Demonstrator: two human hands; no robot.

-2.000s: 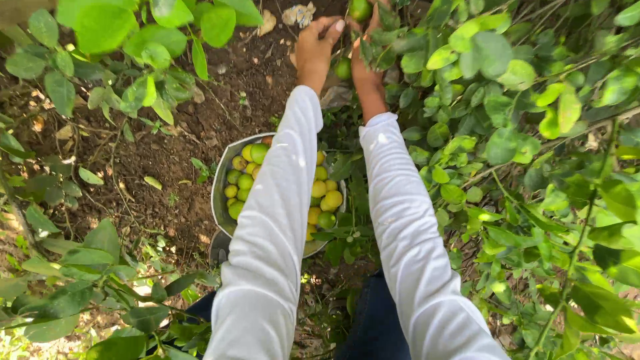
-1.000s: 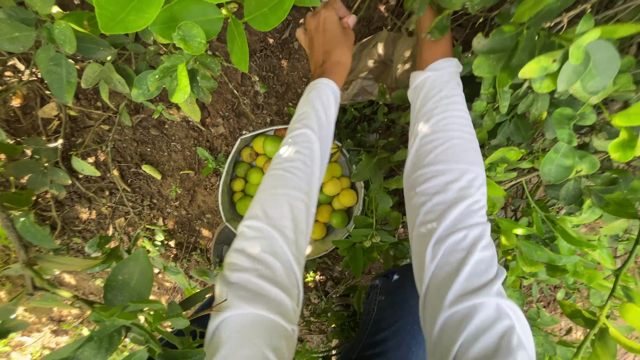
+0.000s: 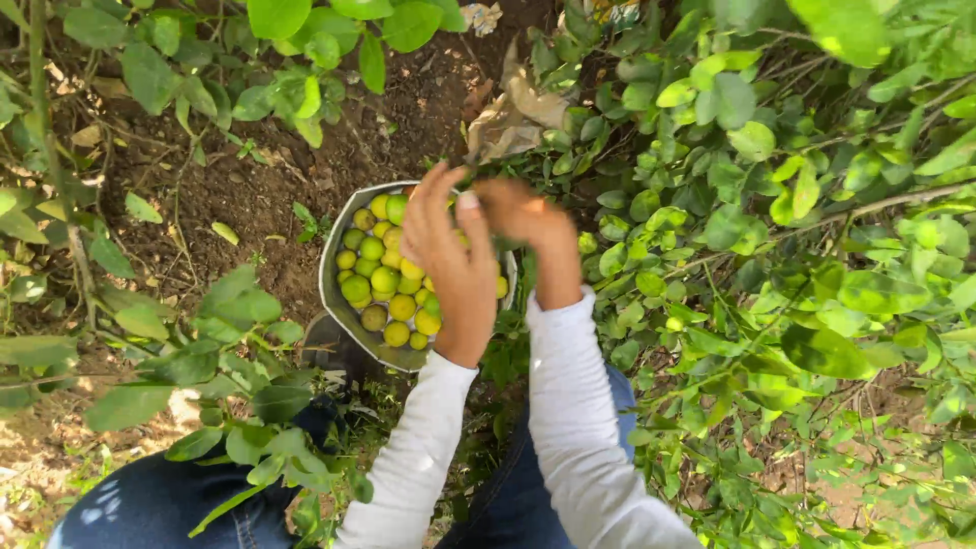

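A round pale-rimmed container (image 3: 329,293) stands on the soil, holding many green and yellow limes (image 3: 383,279). Over its right part is my left hand (image 3: 450,248), fingers spread upward, its back toward the camera. My right hand (image 3: 526,213) is close beside it, above the container's upper right edge, and blurred by motion. The fingertips of both hands are near each other. Whether either hand holds a fruit cannot be made out, since the fingers and the blur hide it. My hands cover some of the limes.
Leafy citrus branches (image 3: 762,221) crowd the right side, and more foliage (image 3: 252,381) reaches in from the left. Crumpled brown material (image 3: 515,118) lies on the soil beyond the container. A dark shoe (image 3: 328,347) touches or nearly touches the container's lower left. My jeans-clad legs (image 3: 183,503) are below.
Both hands have come back from the foliage at the top edge to above the container. In the earliest frame they were at a green fruit among the leaves.
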